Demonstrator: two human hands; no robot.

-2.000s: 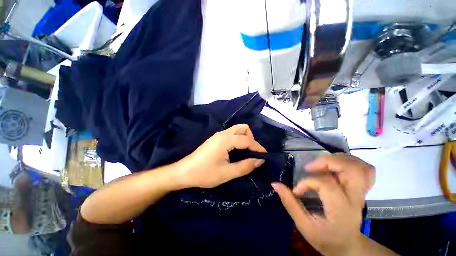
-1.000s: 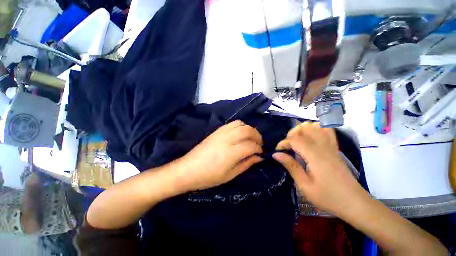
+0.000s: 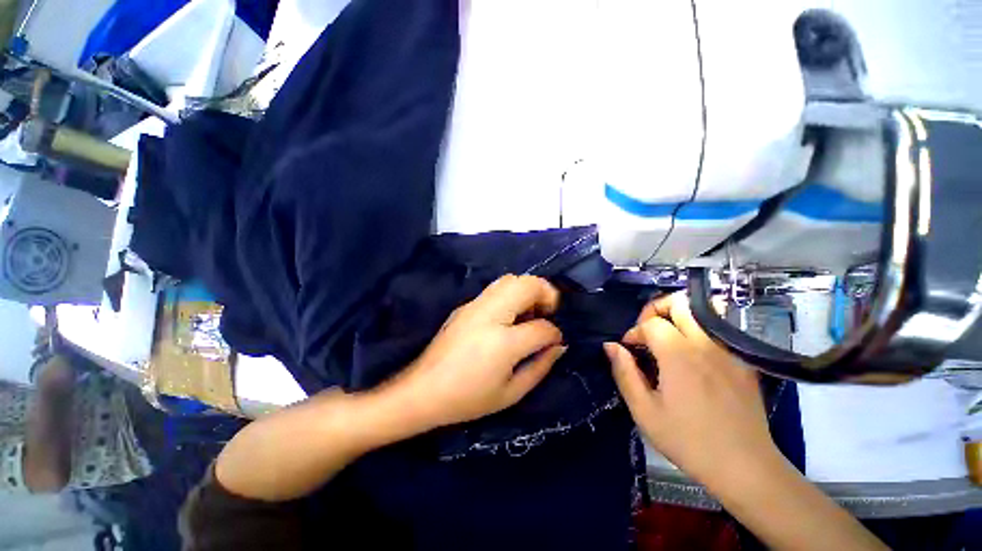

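The navy garment (image 3: 345, 172) spreads from the upper left down over the table's front edge. A pale overlocked edge (image 3: 528, 439) curves below my hands. My left hand (image 3: 485, 350) pinches the navy cloth left of the machine head. My right hand (image 3: 700, 398) holds the cloth just to its right, fingertips close to the left ones. The white sewing machine head (image 3: 743, 161) with a blue stripe stands above my right hand. Its shiny curved guard (image 3: 910, 248) hides part of the area to the right. The needle tip cannot be made out.
A measuring scale (image 3: 840, 497) runs along the table's front edge. A brown taped package (image 3: 194, 344) and a grey box with a round vent (image 3: 38, 248) are at the left. Another person's arm (image 3: 48, 431) shows at the lower left. An orange-yellow handle (image 3: 972, 461) is at the right edge.
My right hand came in from the right and took hold of the cloth beside my left hand. The machine head and guard now appear larger and further right, covering the labels.
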